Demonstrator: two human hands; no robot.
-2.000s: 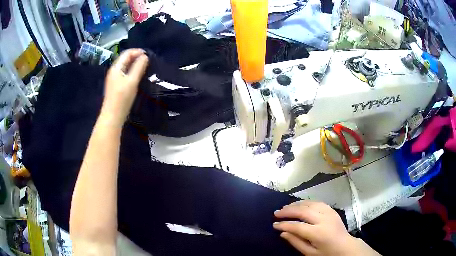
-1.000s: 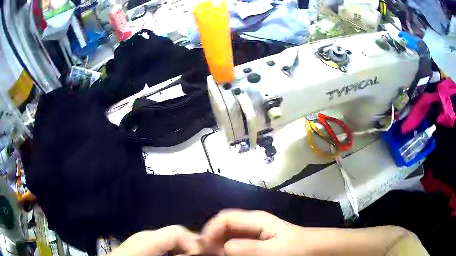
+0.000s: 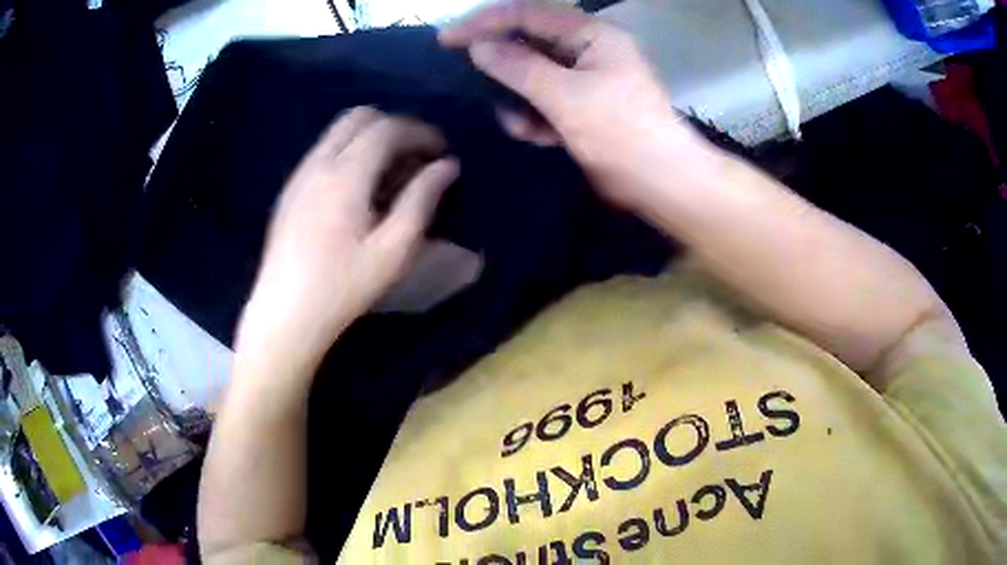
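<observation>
A black garment piece [image 3: 254, 121] lies over the near table edge and down onto my lap. My left hand [image 3: 370, 210] is over it left of centre, blurred, with fingers curled; whether it pinches the cloth cannot be told. My right hand [image 3: 552, 72] is above the cloth at top centre, blurred, fingers bent; its grip on the cloth also cannot be told. A pale patch [image 3: 436, 276] shows just below my left hand.
A white table edge [image 3: 707, 55] with a thin pale strap [image 3: 776, 66] is at upper right. A blue tray [image 3: 950, 28] is in the top right corner. Dark cloth [image 3: 55, 166] hangs at left. Papers and a yellow item [image 3: 53, 450] are at lower left. My yellow shirt [image 3: 663, 441] fills the bottom.
The view has tilted down to my lap, so the machine head and scissors are out of view. My hands have moved apart from each other, over the black cloth.
</observation>
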